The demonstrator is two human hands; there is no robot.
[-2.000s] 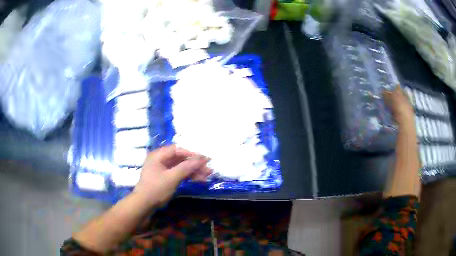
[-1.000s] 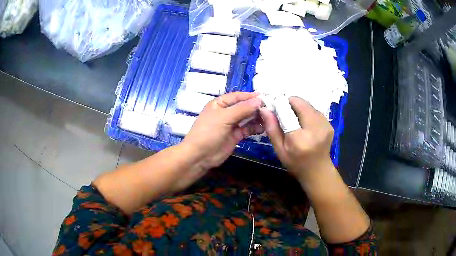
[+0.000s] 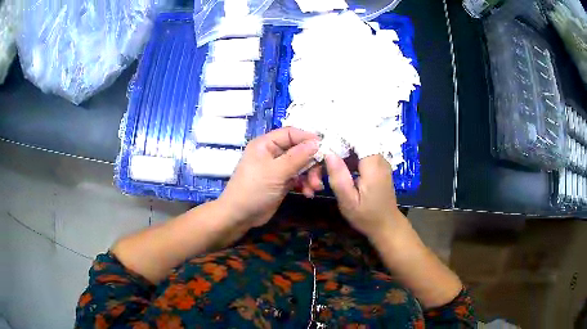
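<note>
My left hand (image 3: pixel 267 170) and my right hand (image 3: pixel 360 186) meet in front of the heap of white inserts (image 3: pixel 351 77). Their fingertips pinch a small whitish, partly clear piece (image 3: pixel 331 145) between them; its exact shape is too small and bright to tell. The heap fills the right blue tray (image 3: pixel 412 128). In the left blue tray (image 3: pixel 161 77), white filled cases (image 3: pixel 228 74) lie in a column along its right side, and one more white case (image 3: pixel 152 168) lies at its lower left corner. My left palm's inside is hidden.
A bulging bluish-clear bag (image 3: pixel 80 45) lies at the left. An open clear bag (image 3: pixel 270 13) overlaps the trays' back edge. Clear blister trays (image 3: pixel 524 90) are at the right, beside a filled blister tray (image 3: pixel 574 154). A carton (image 3: pixel 515 263) stands below the bench.
My right hand has come from the clear trays to my left hand. The white block seen in its fingers one second ago no longer shows clearly. The camera view has shifted.
</note>
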